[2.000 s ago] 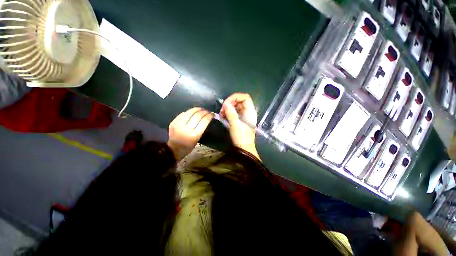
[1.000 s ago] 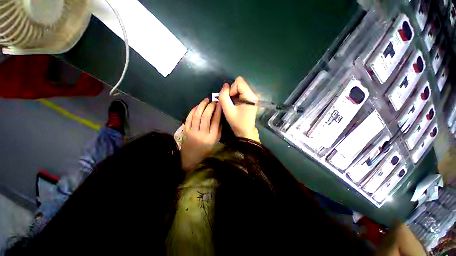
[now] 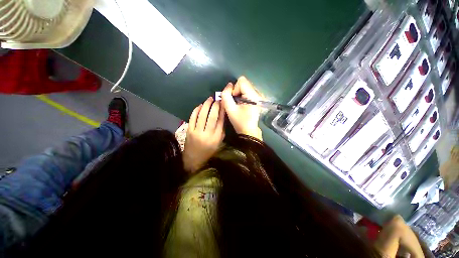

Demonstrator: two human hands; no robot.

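Note:
My right hand (image 3: 244,106) is closed around a slim dark tool (image 3: 274,105), which sticks out to the right over the tray's near corner. A small white slip with a dark mark (image 3: 218,95) shows between my two hands at the fingertips. My left hand (image 3: 205,126) lies beside my right hand with its fingers together; it seems to hold the slip, but the grip is hidden. The clear blister tray (image 3: 329,162) lies to the right and holds several white parts (image 3: 343,117) with dark ovals.
A cream fan (image 3: 43,20) with a white cable (image 3: 129,55) stands at upper left, beside a long white paper strip (image 3: 151,38). More trays lie at upper right. Crumpled white paper (image 3: 429,192) and another person's arm (image 3: 400,237) are at lower right. A walking person's leg (image 3: 75,146) shows at left.
My hands have come closer together and the dark tool now shows in my right hand, with the small slip at the fingertips. The view has shifted. A person's leg has come in at left.

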